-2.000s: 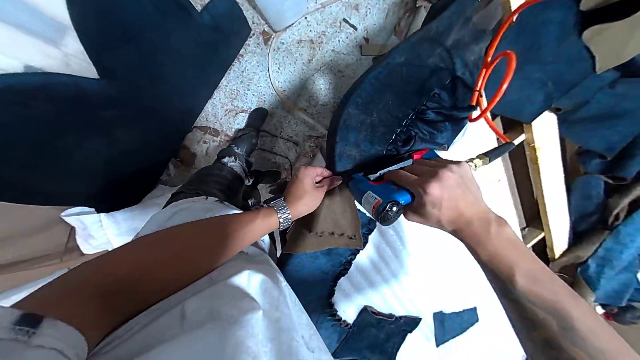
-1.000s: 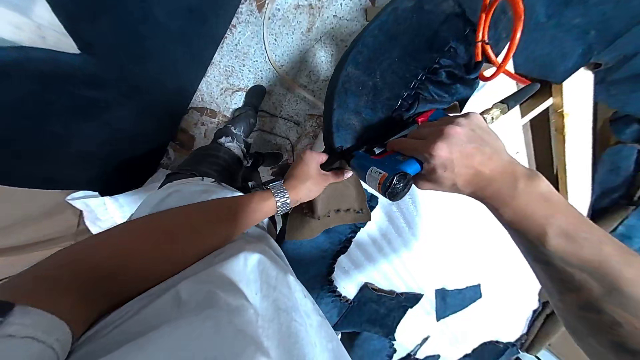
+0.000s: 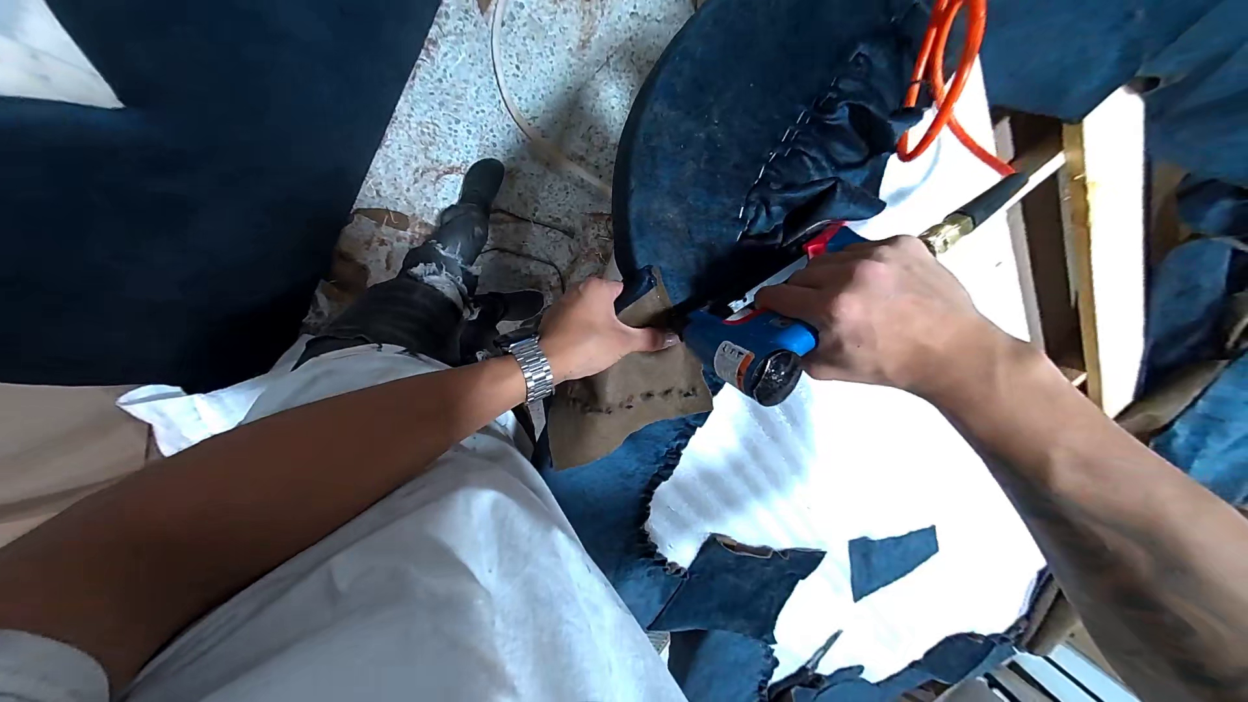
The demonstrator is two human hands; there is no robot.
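My right hand (image 3: 877,312) grips a blue pneumatic staple gun (image 3: 746,351), its nose against the edge of a curved, dark blue leather-covered panel (image 3: 692,146). At the gun's nose, my left hand (image 3: 600,331), with a metal watch at the wrist, pinches the folded edge of the leather. The brown underside of a leather flap (image 3: 629,400) hangs below those fingers, a row of marks across it. Gathered blue leather (image 3: 829,161) with a line of staples lies on the panel above the gun. What the gun's tip touches is hidden.
An orange air hose (image 3: 946,117) coils at the upper right, beside a wooden frame (image 3: 1082,263). White padding (image 3: 858,468) bears a small blue scrap (image 3: 892,563). More blue leather (image 3: 195,214) hangs at the left. A thin pale hose (image 3: 517,117) crosses the speckled floor.
My left hand now holds a folded edge of leather upward beside the panel, its brown side showing. The staple gun stays in my right hand near the panel's edge. The view has shifted somewhat.
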